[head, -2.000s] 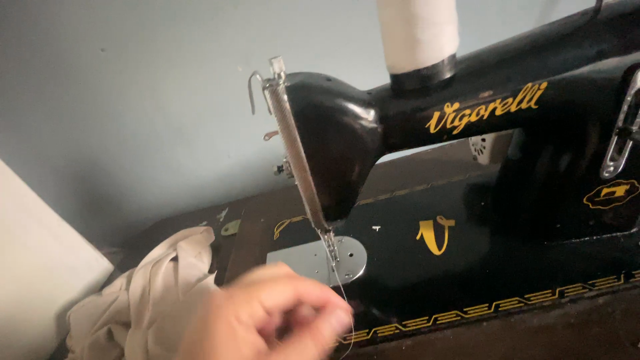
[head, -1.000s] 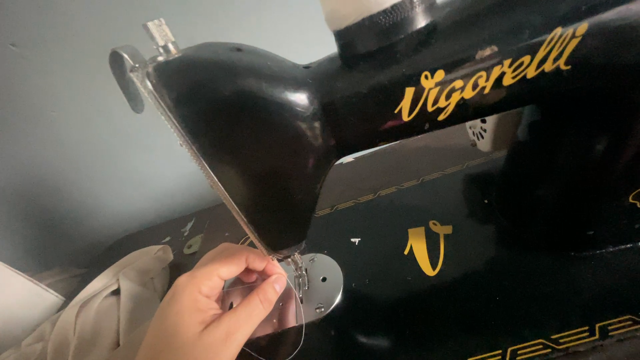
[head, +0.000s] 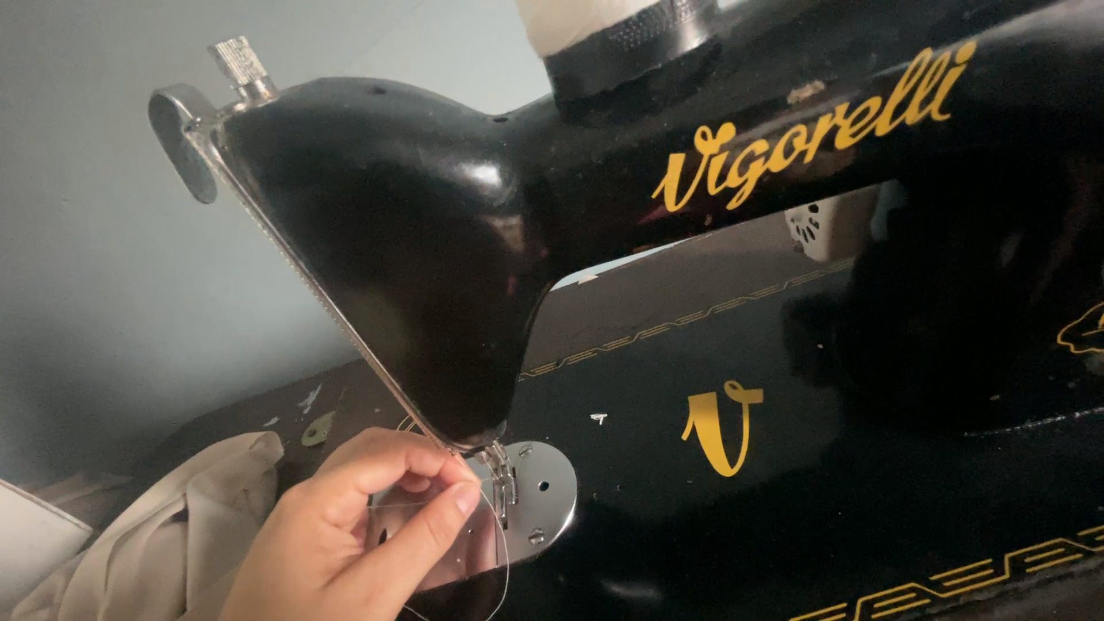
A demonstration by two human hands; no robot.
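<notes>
My left hand (head: 371, 526) is at the lower left of the head view, thumb and index fingertips pinched on a thin pale thread (head: 507, 561). The thread hangs in a loop below the fingertips. They are just left of the metal presser foot (head: 511, 485), under the head of a black Vigorelli sewing machine (head: 388, 224). The needle cannot be made out clearly beside the fingers. Below the foot is the shiny needle plate (head: 556, 492), partly behind the hand. A pale thread cone (head: 569, 21) stands on the machine arm. My right hand is out of view.
Beige cloth (head: 198, 526) lies bunched left of my hand. A small metal plate (head: 319, 429) and scraps lie on the wooden table behind. A pale perforated container (head: 832, 226) shows through the opening under the arm. A grey wall rises behind.
The view has moved much closer to the machine head. Two seconds ago my left hand was blurred, below and in front of the presser foot; now its pinched fingertips are beside the foot.
</notes>
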